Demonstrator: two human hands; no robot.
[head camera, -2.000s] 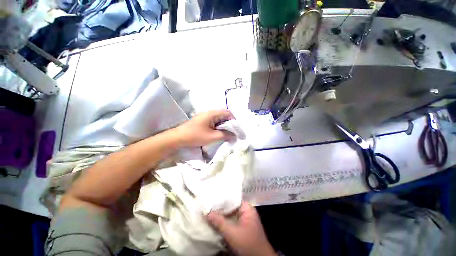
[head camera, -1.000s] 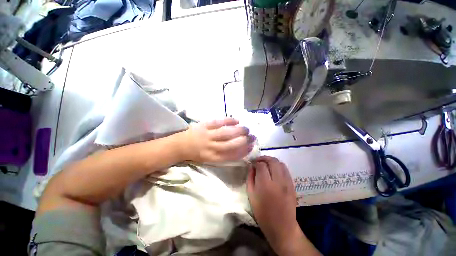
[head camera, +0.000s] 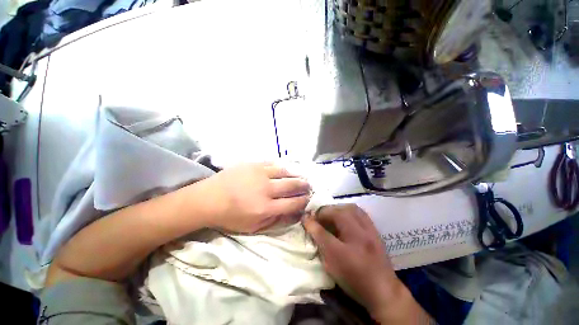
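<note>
A crumpled beige garment (head camera: 235, 273) lies over the table's front edge and hangs toward my lap. A smoother pale grey cloth (head camera: 136, 168) lies folded on the table at the left, partly under my left forearm. My left hand (head camera: 263, 197) lies on the garment's upper edge with its fingers curled on it, left of the needle area. My right hand (head camera: 349, 244) pinches the garment's edge close to my left fingertips. The fingertips nearly meet, and the bright light washes out the cloth there. The needle is not clear.
The sewing machine head (head camera: 346, 108) is at upper right, with a shiny metal loop (head camera: 501, 120) in front. Black-handled shears (head camera: 498, 219) and dark red-handled scissors (head camera: 564, 178) lie at right. A ruler scale (head camera: 432, 238) runs along the front edge. A purple piece (head camera: 23, 209) is at far left.
The view has moved closer to the machine head. My right hand has come up from the lower garment to the edge beside my left hand. My left hand now lies flatter over the cloth.
</note>
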